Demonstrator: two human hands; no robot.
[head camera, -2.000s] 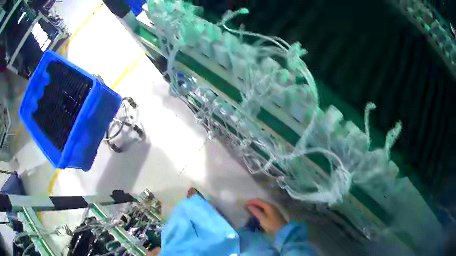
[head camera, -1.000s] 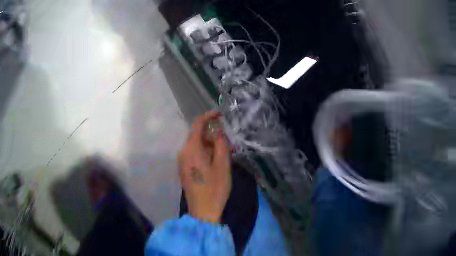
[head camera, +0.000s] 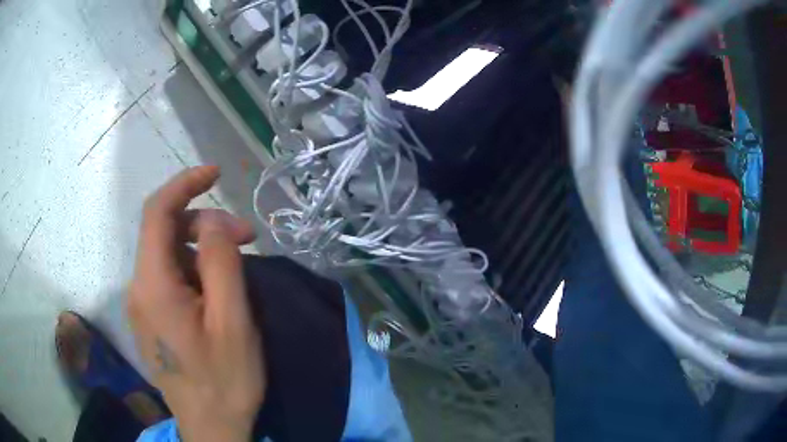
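Note:
My left hand (head camera: 203, 319) is at the lower left, back of the hand towards the camera, fingers apart and bent. I see nothing held in it. It is left of the rack edge, over the floor, and does not touch the cables. A tangle of white charging cables (head camera: 371, 173) hangs over a row of white chargers (head camera: 324, 121) along the green-edged shelf (head camera: 229, 86). To the right lies a dark ribbed shelf bed (head camera: 518, 216) with bright white reflections. My right hand is not in view.
A thick coil of white cable (head camera: 604, 207) hangs close at the right. Behind it are a red plastic stool (head camera: 703, 207) and some blue items. A foot in a dark blue shoe (head camera: 108, 367) is on the pale floor (head camera: 69, 198) at the lower left.
The view has swung closer to the rack and the blue bin has left it. My left hand has moved away from the cable row to the left and its fingers have spread.

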